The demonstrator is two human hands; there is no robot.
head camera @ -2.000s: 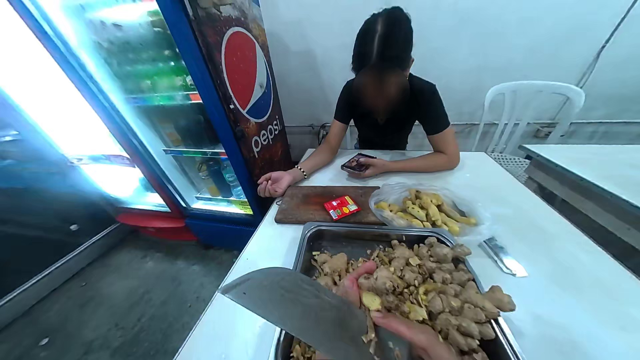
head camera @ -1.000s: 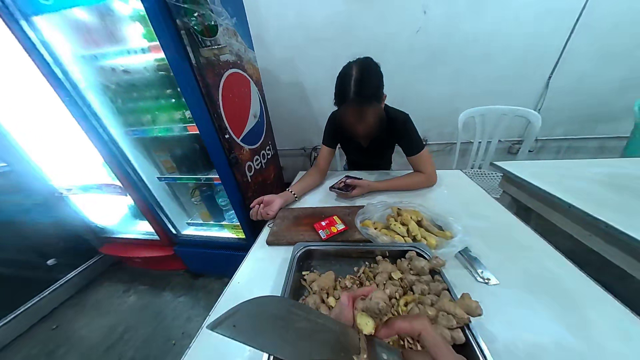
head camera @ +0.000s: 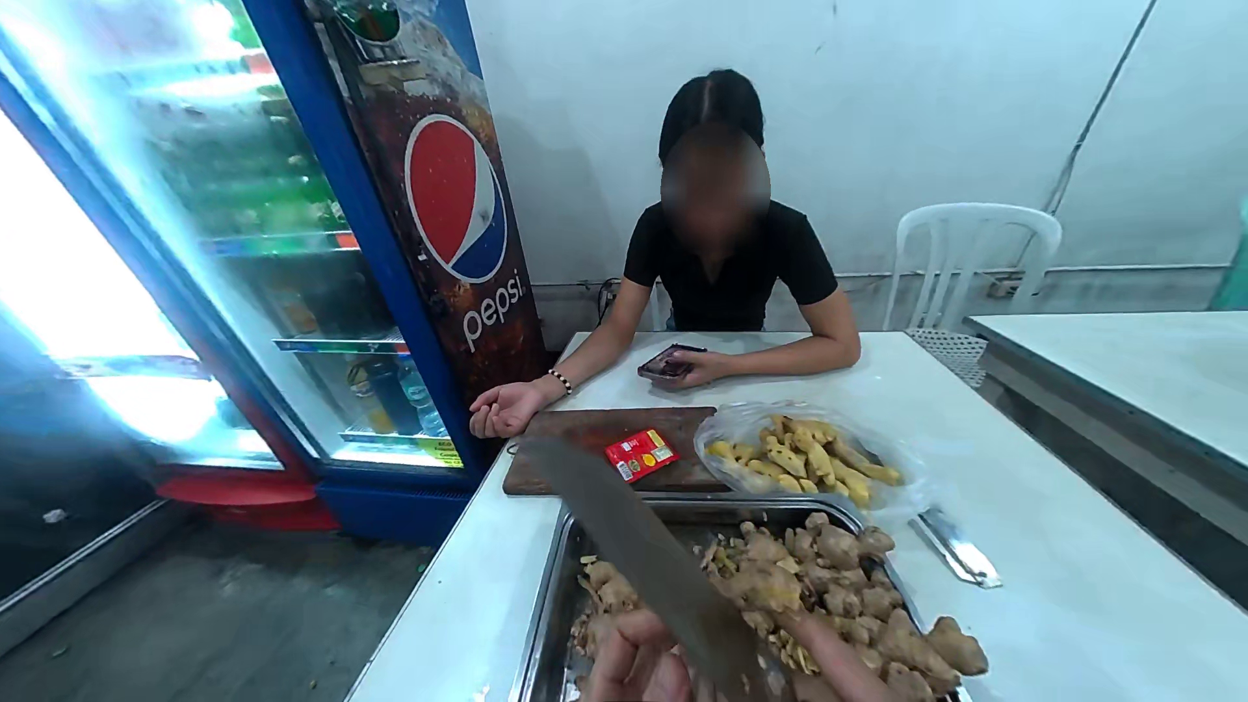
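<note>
A wide-bladed metal knife [head camera: 653, 565] slants from upper left to lower right above a metal tray [head camera: 548, 585] of ginger. My right hand [head camera: 843, 663] is at its lower end, the handle out of sight, with one finger extended against a partly peeled piece of ginger [head camera: 765, 585]. Left of the blade, my left hand [head camera: 639, 663] has curled fingers, partly cut off by the frame; whether it grips anything is hidden. Unpeeled ginger [head camera: 907, 648] is heaped on the tray's right side. Beyond the tray, a clear plastic bag [head camera: 717, 439] holds peeled yellow ginger [head camera: 809, 453].
A wooden cutting board [head camera: 575, 429] bears a red packet [head camera: 641, 455]. A silvery packet or sheet [head camera: 955, 548] lies right of the tray. Across the white table [head camera: 1063, 585], a person [head camera: 721, 263] sits holding a phone [head camera: 671, 362]. Drinks coolers [head camera: 390, 292] stand left; a white chair [head camera: 965, 253] is behind.
The knife blade, pointing left and lying lower before, now points up and away, nearer the cutting board. My left hand has moved lower. The seated person's head has lifted somewhat.
</note>
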